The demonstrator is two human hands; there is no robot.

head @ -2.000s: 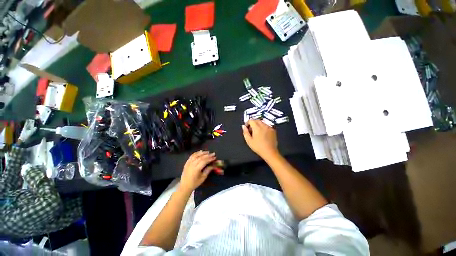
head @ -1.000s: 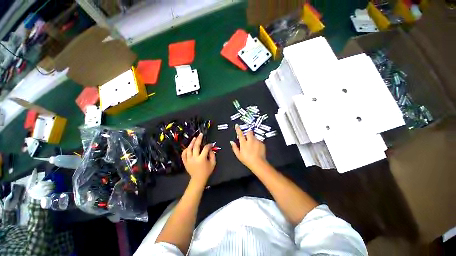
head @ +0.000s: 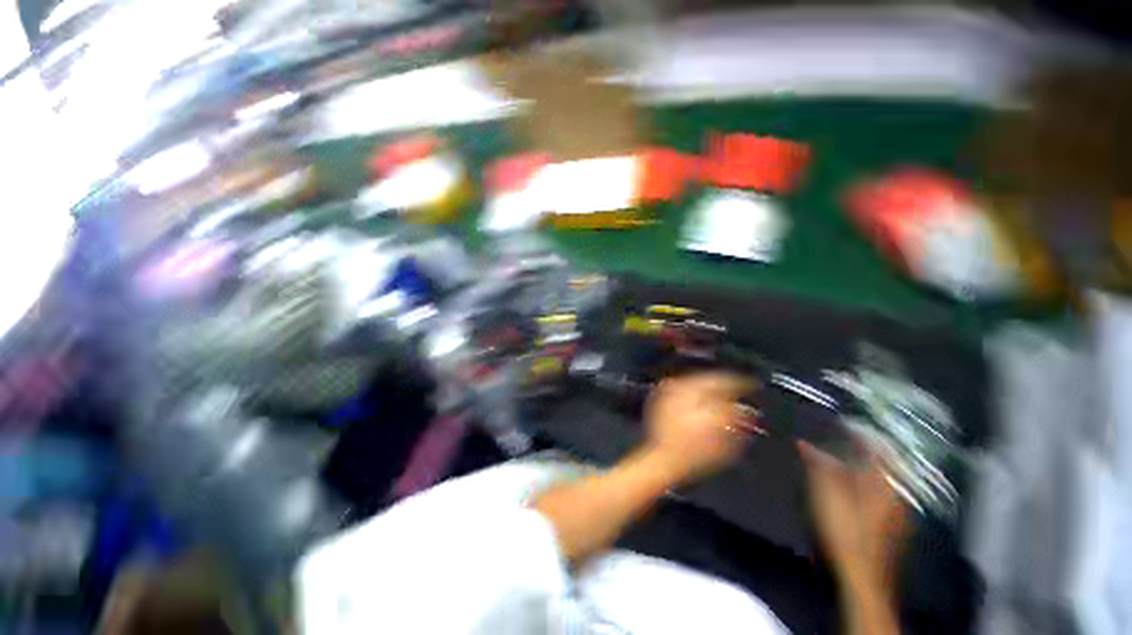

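The whole view is strongly blurred. My left hand [head: 701, 426] is over the right side of the dark heap of AV cables [head: 670, 329], at the bench's middle; whether it holds anything cannot be told. My right hand [head: 857, 496] is at the near left edge of the loose batteries [head: 906, 422], which show as white and green streaks; its grip cannot be told. The clear plastic bag [head: 540, 329] of cables lies left of the heap.
Yellow box with white insert [head: 583, 186], red-orange square [head: 757, 161] and small white piece [head: 735, 226] are on the green belt [head: 826, 273]. Another red square and white piece [head: 950, 236] lie further right. The white card stack [head: 1049, 434] is at right.
The view has swung left, so the bench things now sit further right and everything is smeared. My hands remain near the cables and the batteries.
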